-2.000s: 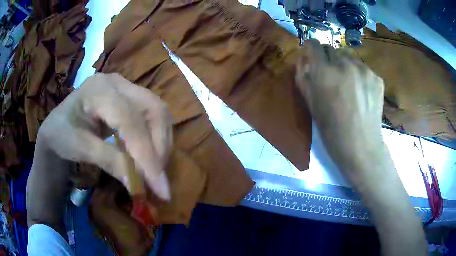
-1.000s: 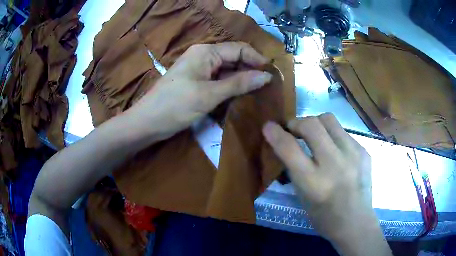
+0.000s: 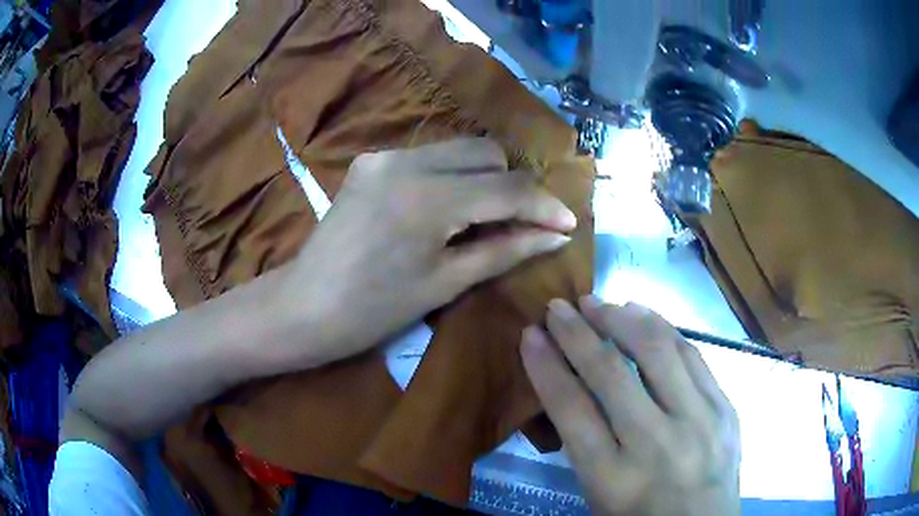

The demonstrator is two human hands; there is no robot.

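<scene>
A rust-brown gathered panel with puckered rows lies left of and below the needle area. My left hand is over it, thumb and fingertips pinched together on the cloth near its right edge. My right hand lies on the lower right part of the cloth, fingertips pressing it, fingers slightly apart. The presser foot and needle are just above the panel's right corner, partly blurred by bright light. The cloth under both hands is hidden.
The sewing machine head is at top right. Stacked brown cut pieces lie right of the needle. Red-handled snips lie at lower right. A crumpled brown bundle hangs at left. The ruler follows the front edge. Something red shows below.
My left hand came from the lower left onto the panel near the needle. My right hand left the needle area and moved down onto the cloth. The panel's lower part is now folded over.
</scene>
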